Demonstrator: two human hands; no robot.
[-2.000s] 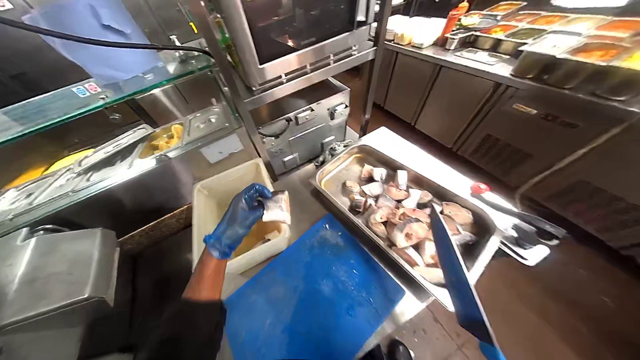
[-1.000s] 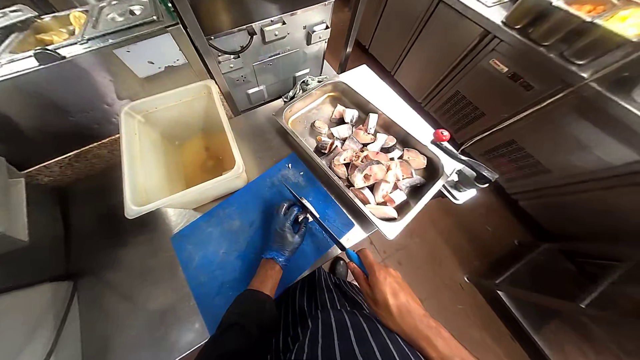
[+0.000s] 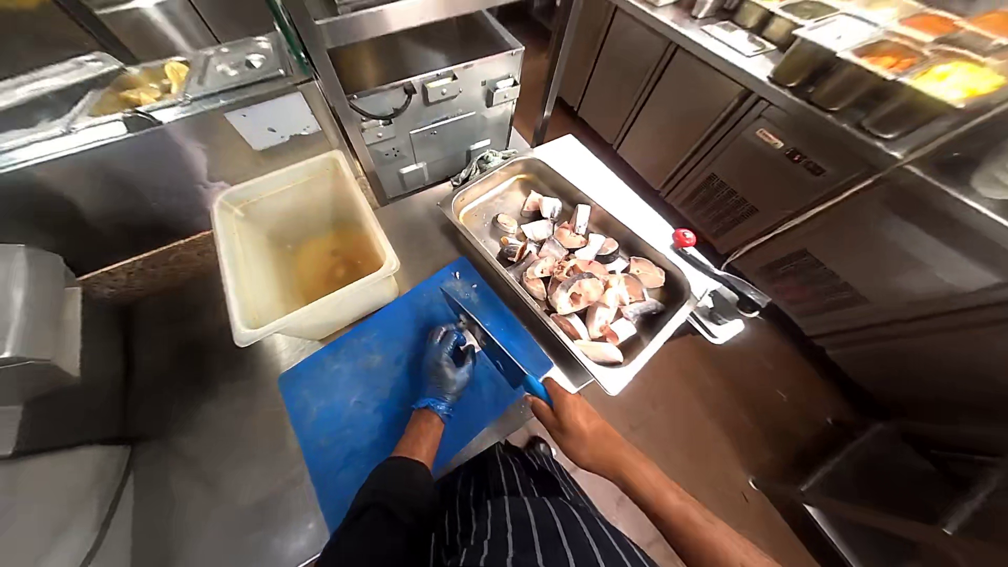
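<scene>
My left hand [image 3: 446, 367], in a blue disposable glove, holds a small piece of fish [image 3: 470, 337] down on the blue cutting board [image 3: 354, 394]. Bare, my right hand [image 3: 575, 421] grips the blue handle of a large kitchen knife [image 3: 494, 346], whose wide blade lies along the right side of the piece; whether it touches the board cannot be told. Right of the board, a steel tray [image 3: 492, 197] bears many cut fish pieces [image 3: 579, 291]. To the left stands a white plastic tub [image 3: 260, 291] with some yellowish liquid in it.
Beyond the tray lie a white board [image 3: 598, 189] and a black-handled tool [image 3: 720, 279] with a red end. A crumpled cloth [image 3: 482, 165] sits at the tray's far corner. Steel food pans [image 3: 835, 71] line the back-right counter, and a steel oven unit [image 3: 441, 118] stands behind.
Two seconds ago my left hand held a fish piece over the tub and the knife was over the tray; now both are at the board. Over the last second the hands look much the same.
</scene>
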